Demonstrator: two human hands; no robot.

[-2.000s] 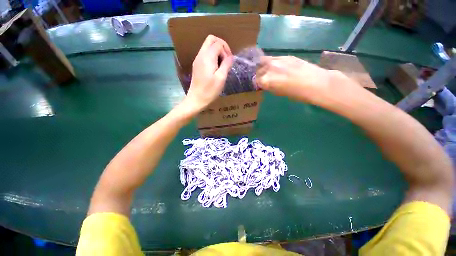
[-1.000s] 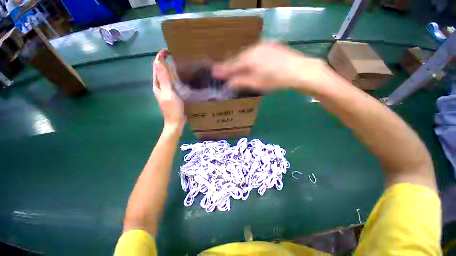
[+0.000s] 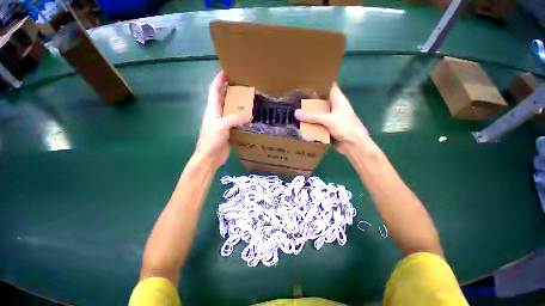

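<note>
A brown carton (image 3: 278, 150) with dark print stands in front of me, its tall top flap (image 3: 278, 57) upright at the far side. Its two small side flaps are folded inward. Between them a dark ribbed item (image 3: 275, 113) shows in clear plastic. My left hand (image 3: 221, 122) holds the left side, thumb on the left side flap. My right hand (image 3: 337, 119) holds the right side, thumb on the right side flap. A heap of white looped cables (image 3: 281, 218) lies just in front of the carton.
Tiny pale curved pieces (image 3: 373, 228) lie right of the heap. A closed carton (image 3: 469, 89) is at the right near a metal post (image 3: 514, 113). Another carton (image 3: 95, 66) stands at the left. A small white object (image 3: 143, 31) lies on the far ledge.
The side flaps are now folded in over the carton's opening. My right hand has moved from over the opening to the right side. The closed carton at right has shifted further right.
</note>
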